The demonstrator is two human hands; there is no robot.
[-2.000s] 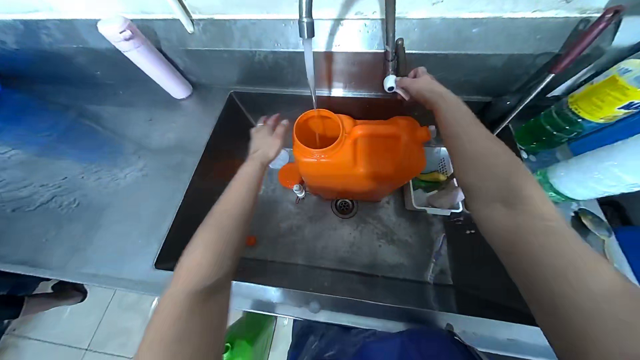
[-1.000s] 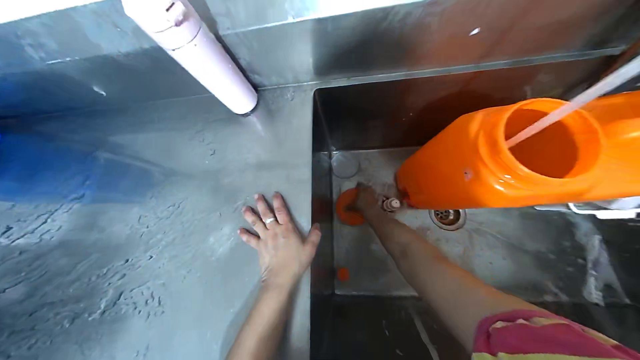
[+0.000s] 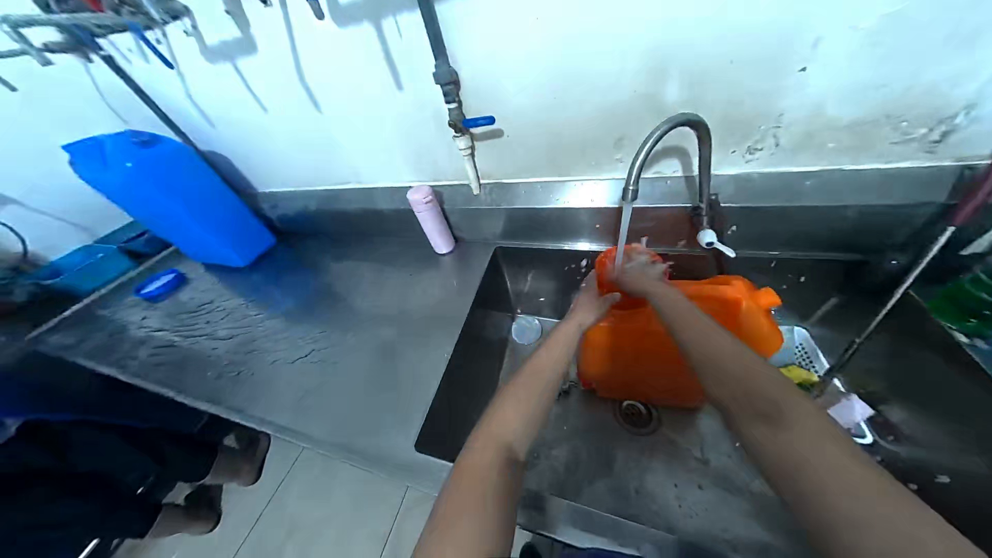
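An orange plastic jug (image 3: 643, 356) stands in the steel sink (image 3: 457, 387). At its mouth, my left hand (image 3: 590, 306) grips the left side of a round orange cap (image 3: 605, 271), partly hidden by the fingers. My right hand (image 3: 642, 271) is on the same cap from the right, its fingertips blurred and wet. Water runs onto the cap and fingers from the curved metal faucet (image 3: 668, 124), whose white handle (image 3: 714, 242) is at its base. A clear round disc (image 3: 526, 330) lies on the sink floor, left of the jug.
On the left counter (image 3: 349, 333) are a pink bottle (image 3: 432, 220), a blue jug (image 3: 174, 198) and a blue cap (image 3: 160, 285). A white basket (image 3: 802, 349) and a long-handled tool (image 3: 891, 302) are at the right. Another person's feet (image 3: 225, 473) show at lower left.
My right hand has left the sink floor, where it touched the orange cap, and is up at the stream. My left hand has moved off the counter to join it. The view has swung widely.
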